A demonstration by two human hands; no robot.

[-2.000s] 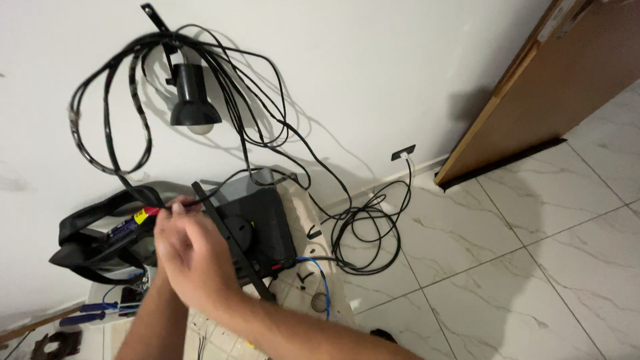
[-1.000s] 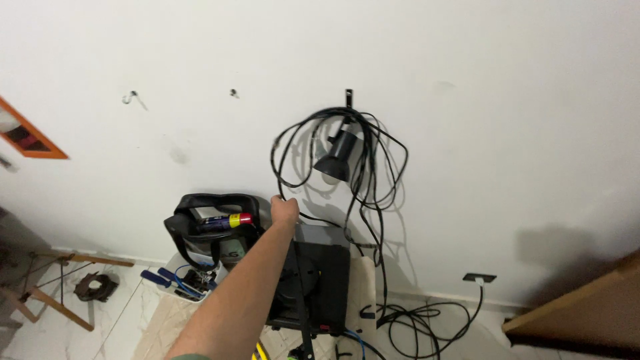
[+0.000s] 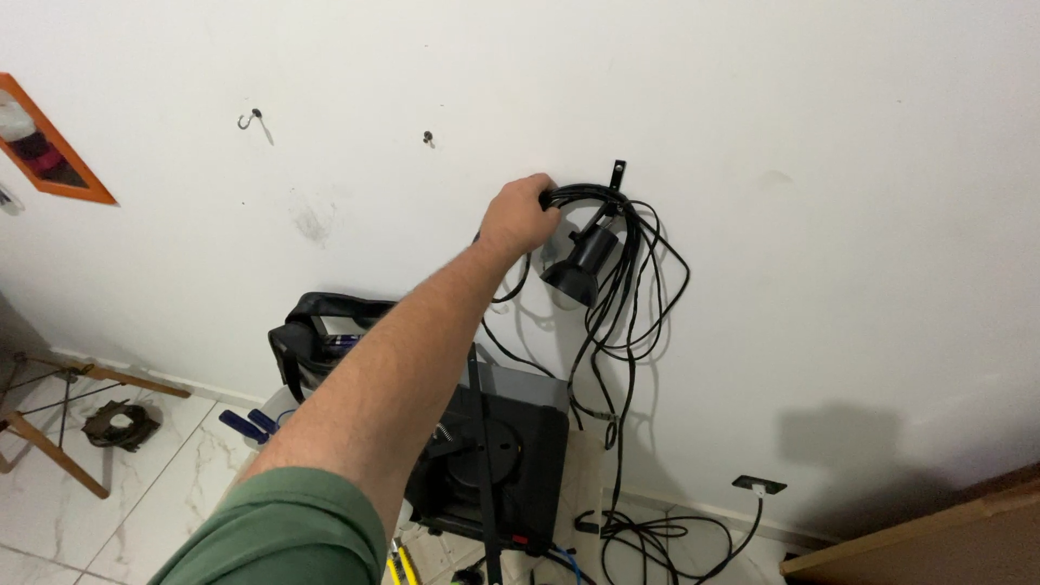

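My left hand [image 3: 524, 213] reaches up from the lower left and grips the left side of a coiled black cable [image 3: 581, 192]. The coil hangs from a black bracket [image 3: 618, 175] on the wall, with its loops dropping to the right. Just below and right of the hand, a black spot lamp [image 3: 587, 264] with a bulb points downward. My forearm covers part of a black tool bag [image 3: 296, 341]. My right hand is out of view.
Below the lamp is a black case [image 3: 528, 455] with a dark bar across it. More cable [image 3: 650, 536] lies looped near a wall socket [image 3: 759, 486]. Hooks [image 3: 250, 119] and an orange-framed mirror [image 3: 89, 192] are on the wall. A wooden door [image 3: 934, 536] stands lower right.
Both hands were together near the bag two seconds ago; the right has since left view. My left hand has moved up to the cable coil. The view has swung left.
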